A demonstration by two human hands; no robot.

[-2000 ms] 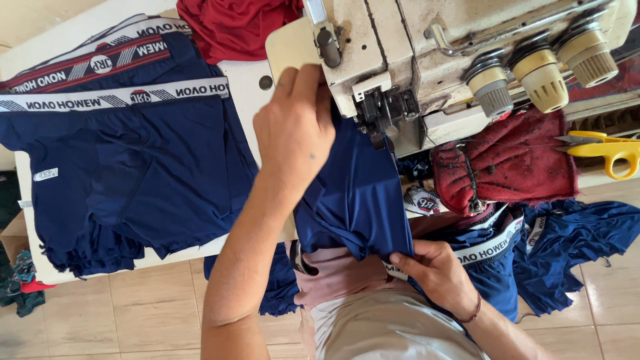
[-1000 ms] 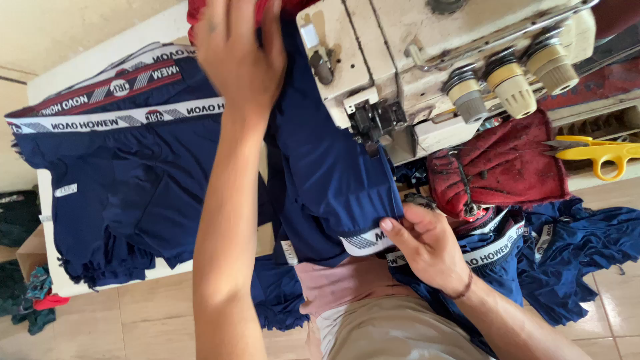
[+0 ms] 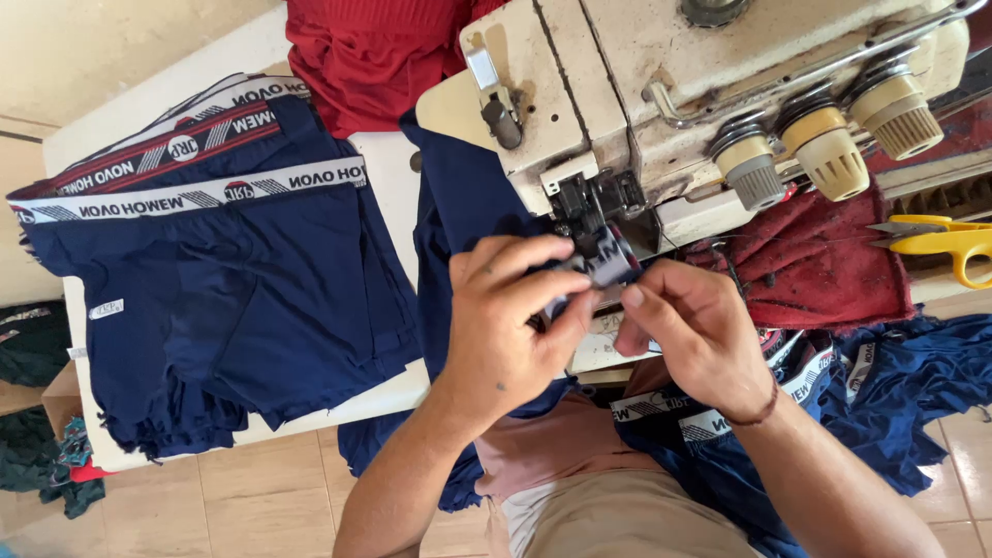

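At the front of the cream sewing machine (image 3: 566, 85), the navy garment (image 3: 473, 205) lies under and left of the presser foot (image 3: 585, 205). Its printed elastic waistband (image 3: 612, 260) is bunched right by the foot. My left hand (image 3: 515, 322) has its fingers closed on the band from the left, fingertips close to the foot. From the right, my right hand (image 3: 686, 333) pinches the band's other edge between thumb and fingers. The fingers hide part of the band and the needle area.
Navy boxer shorts (image 3: 201, 294) lie stacked on the white table (image 3: 395, 167) at left, beside red fabric (image 3: 364, 62). Yellow thread snips (image 3: 942, 240) and a dark red cloth (image 3: 821, 263) are at right. More navy garments (image 3: 891, 380) hang below them. Tension knobs (image 3: 825, 155) stick out from the machine.
My left hand has come back from the red fabric at the upper left to the presser foot. My right hand has moved up to the foot, where the waistband now is.
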